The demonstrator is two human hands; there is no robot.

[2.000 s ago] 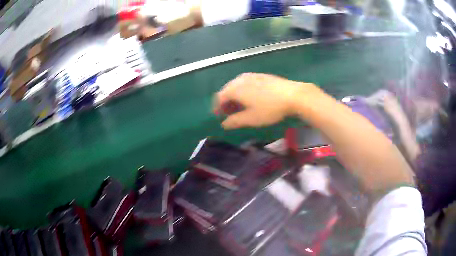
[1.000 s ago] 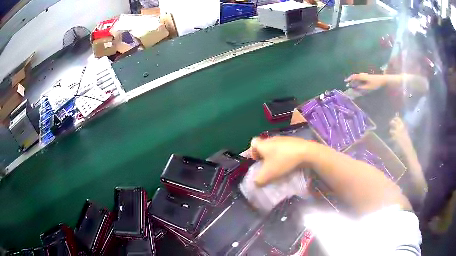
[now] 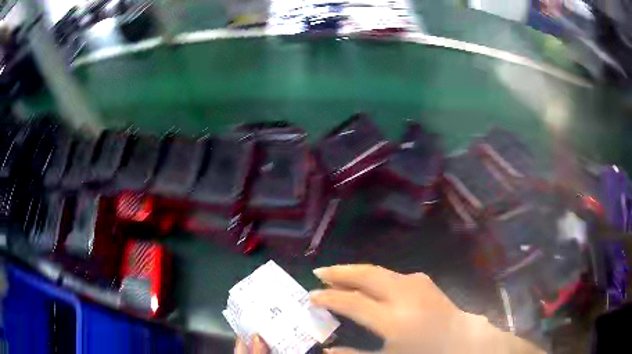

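A stack of pale printed cards or sheets (image 3: 274,311) is at the lower middle. My left hand (image 3: 251,344) shows only as fingertips at the bottom edge, gripping the stack's lower left side. My right hand (image 3: 395,304) is right of the stack, its fingers spread and reaching its right edge; whether they grip it is unclear. Radios with dark backs and red rims (image 3: 281,173) lie in a row behind the hands. The frame is blurred.
A blue crate (image 3: 41,311) is at the lower left. A bright red radio (image 3: 143,273) lies beside it. Purple cylinders (image 3: 615,214) show at the right edge. The green belt (image 3: 208,86) runs behind the radios, with pale edging beyond.
The view has swung left, bringing in the blue crate and red radio. My right hand has left the white bag among the radios and is now at the cards. My left fingertips have appeared.
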